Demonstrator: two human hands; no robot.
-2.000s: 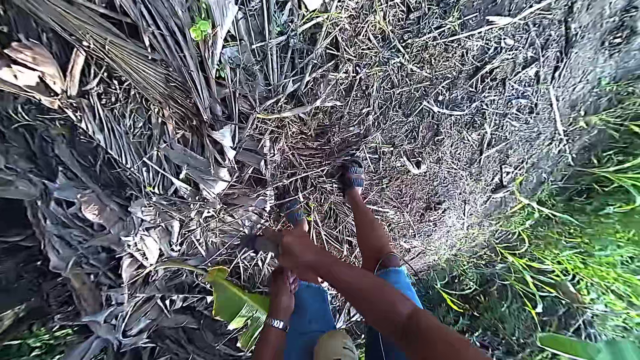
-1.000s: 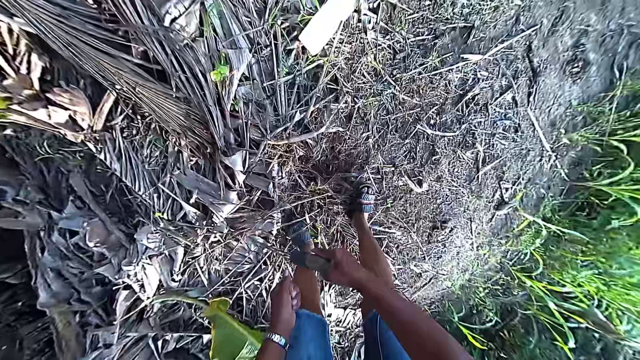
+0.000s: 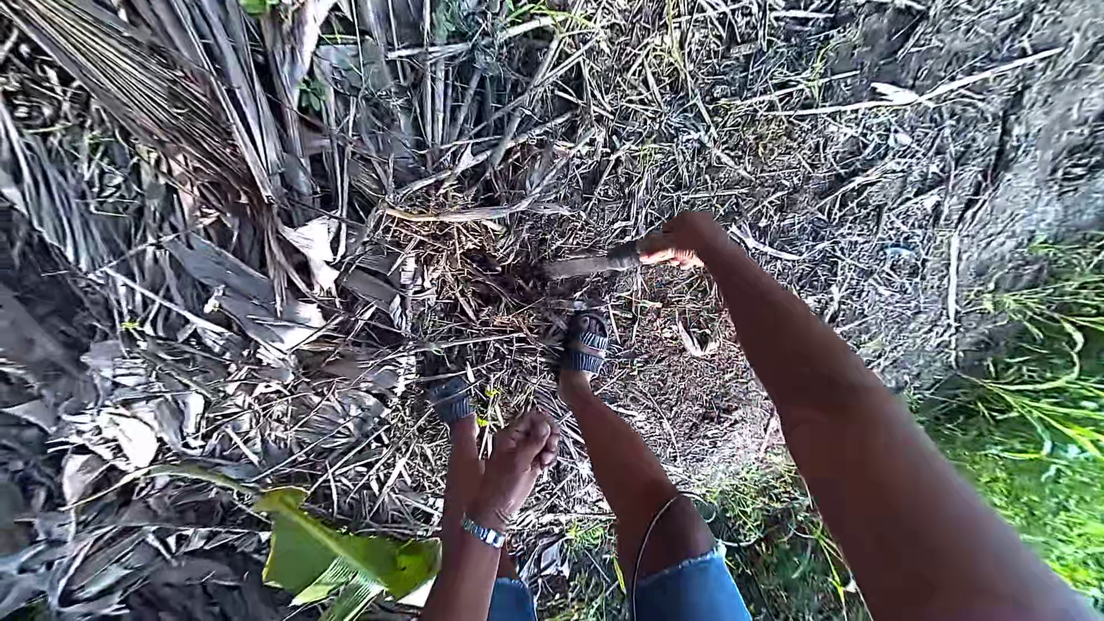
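Note:
My right hand (image 3: 681, 241) grips the dark handle of a bladed tool, perhaps a large knife (image 3: 591, 266). Its blade points left, the end over dark soil and dry straw (image 3: 500, 276). Lower down, my left hand (image 3: 524, 442) is curled with a metal-banded watch (image 3: 484, 530) at the wrist; whether it holds anything small cannot be told. Near the blade is one strapped sandal (image 3: 586, 345) on my foot, and the other sandal (image 3: 451, 399) stands to its left.
Dry palm fronds (image 3: 147, 95) and curled dead leaves (image 3: 129, 440) cover the left side. A broad green leaf (image 3: 336, 552) lies at the lower left. Green grass (image 3: 1044, 431) grows at the right, beside bare-looking soil with scattered stalks (image 3: 949, 86).
The right hand has moved forward and to the right, away from the left hand, with the tool in it. The hands were close together two seconds ago.

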